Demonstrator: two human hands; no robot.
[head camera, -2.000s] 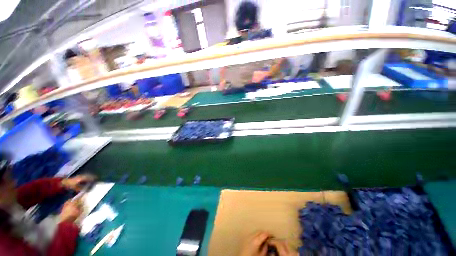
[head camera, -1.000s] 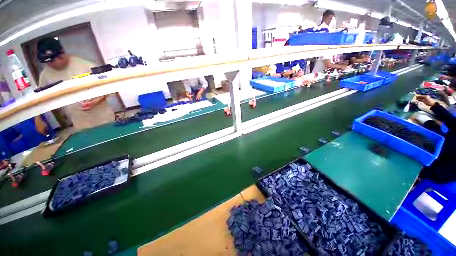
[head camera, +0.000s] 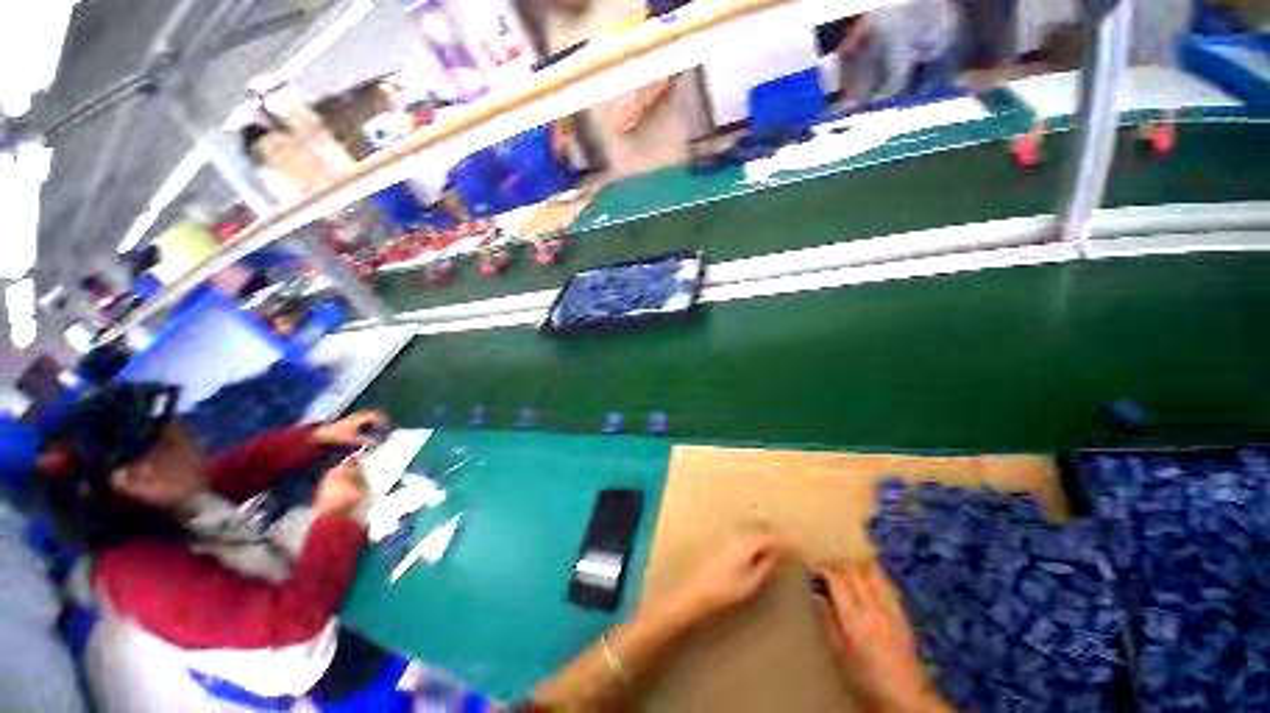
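My left hand (head camera: 738, 568) is bare, with fingers curled, over the cardboard work mat (head camera: 738, 488); whether it holds anything is unclear. My right hand (head camera: 866, 627) is over the mat at the left edge of the loose pile of parts (head camera: 1003, 599). A small dark plastic part (head camera: 819, 584) shows at its fingertips, blurred. The black parts tray (head camera: 1198, 557), full of dark blue parts, lies right of the pile and is cut off by the picture's edge.
The green conveyor belt (head camera: 864, 369) runs beyond the mat with spaced small parts. A second black tray (head camera: 627, 294) sits across it. A black phone-like slab (head camera: 606, 546) lies left of the mat. A neighbouring worker (head camera: 223, 599) sits at left, near white scraps (head camera: 407, 504).
The view has swung right along the line and back left. Both my hands are now in view over the mat; none showed one second ago. The neighbouring worker shows more fully than at first.
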